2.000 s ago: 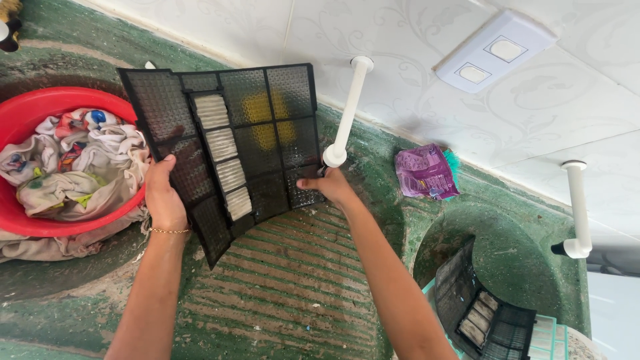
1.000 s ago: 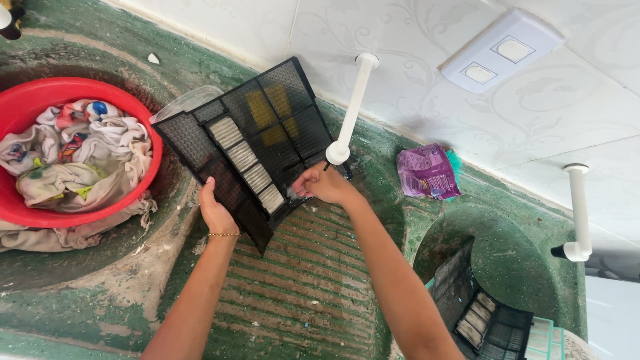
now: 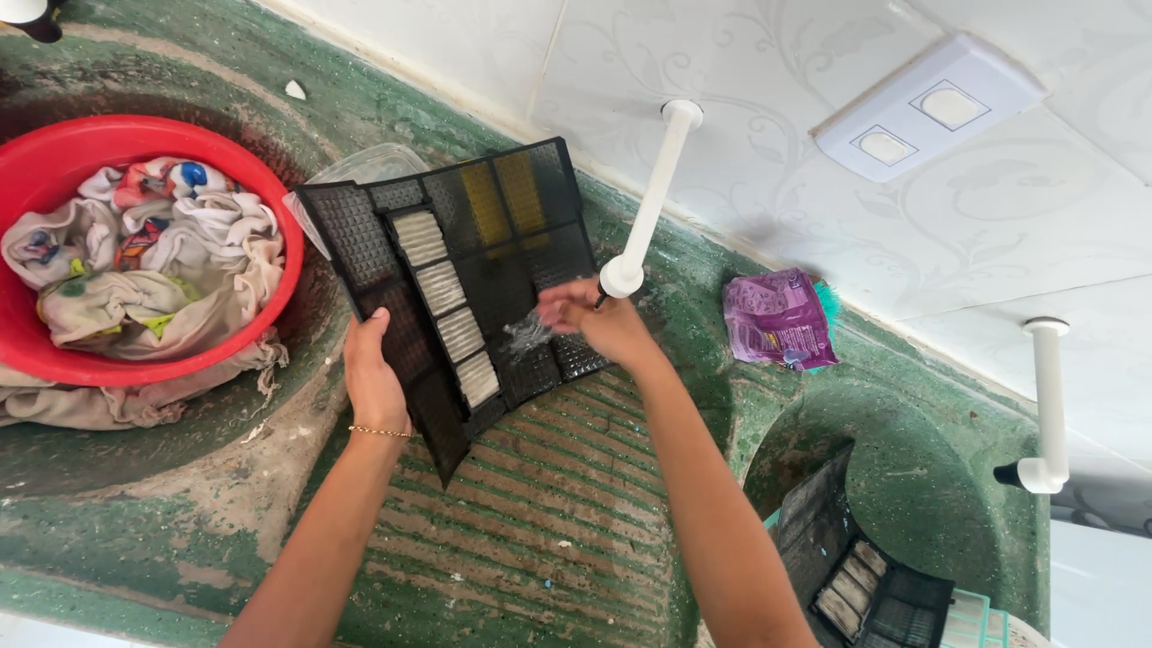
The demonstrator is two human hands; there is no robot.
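A black plastic mesh air filter [image 3: 504, 279] with a strip of pale pleated inserts [image 3: 443, 292] is tilted over the ribbed washboard [image 3: 522, 504] of a green sink. My left hand [image 3: 376, 373], a bracelet at its wrist, grips the filter's left edge with the thumb in front. My right hand [image 3: 594, 315] is at the filter's lower right part, under the white tap pipe [image 3: 650, 193], fingers partly curled and blurred. Clear water splashes on the mesh beside those fingers. Whether they hold anything, I cannot tell. Something yellow shows through the upper mesh.
On the left, a red basin [image 3: 153, 135] holds wet cloths [image 3: 135, 261]. Behind the filter is a clear plastic container [image 3: 382, 162]. A purple packet [image 3: 778, 319] lies near the wall. At the lower right, another black filter [image 3: 846, 558] rests by a round basin, near a second tap pipe [image 3: 1047, 396].
The filter has shifted and turned in my left hand since the earlier frames. My right hand has left its hold at the filter's edge, and water now splashes on the mesh.
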